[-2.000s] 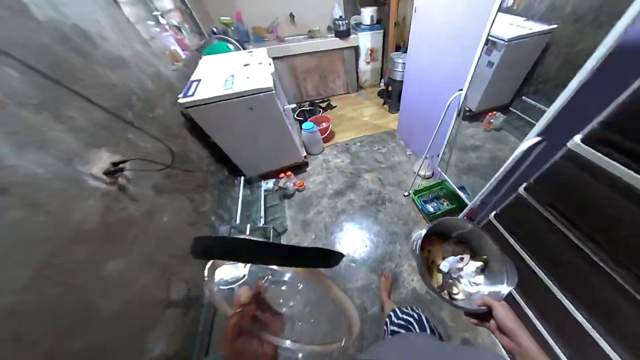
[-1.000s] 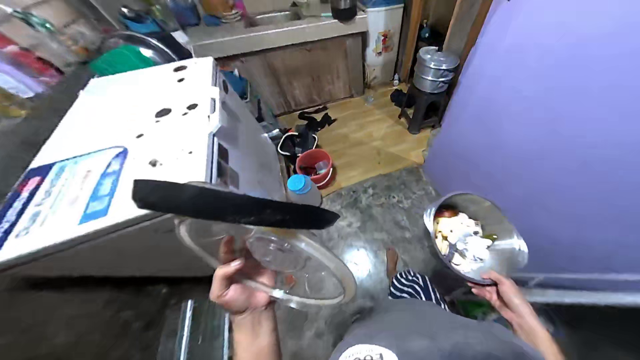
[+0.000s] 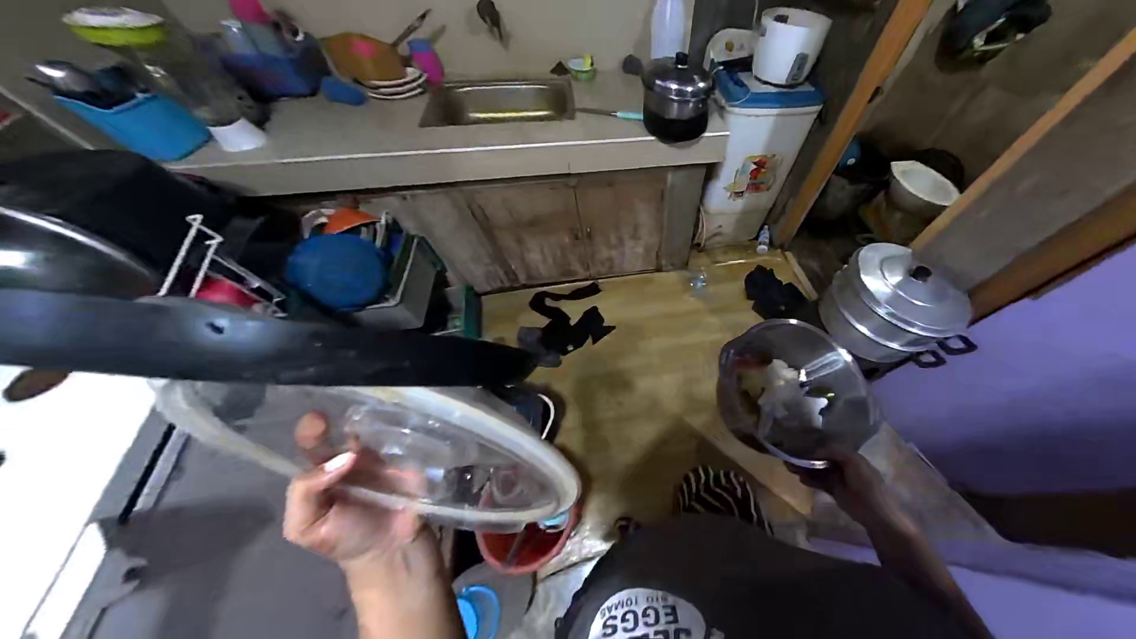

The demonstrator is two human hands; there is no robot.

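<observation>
My left hand [image 3: 364,501] grips a clear round lid [image 3: 461,453] with a pale rim, held tilted at the lower left. Just above the lid, a long dark band [image 3: 266,342] crosses the left side; what it belongs to is unclear. At the right, my right hand [image 3: 839,479] holds a metal pot [image 3: 852,390] by its near rim. Inside the pot lie whitish and darker scraps [image 3: 781,382], too blurred to name.
Ahead runs a counter [image 3: 337,146] with a sink [image 3: 497,102] and a dark pot [image 3: 676,98]. Black cloth [image 3: 568,328] lies on the floor. A stacked steamer pot [image 3: 896,302] stands at the right, a red bucket [image 3: 524,550] below the lid, and a purple wall [image 3: 1021,382] at the far right.
The view has moved forward toward the counter, past the white appliance. Both hands still hold the lid and the pot.
</observation>
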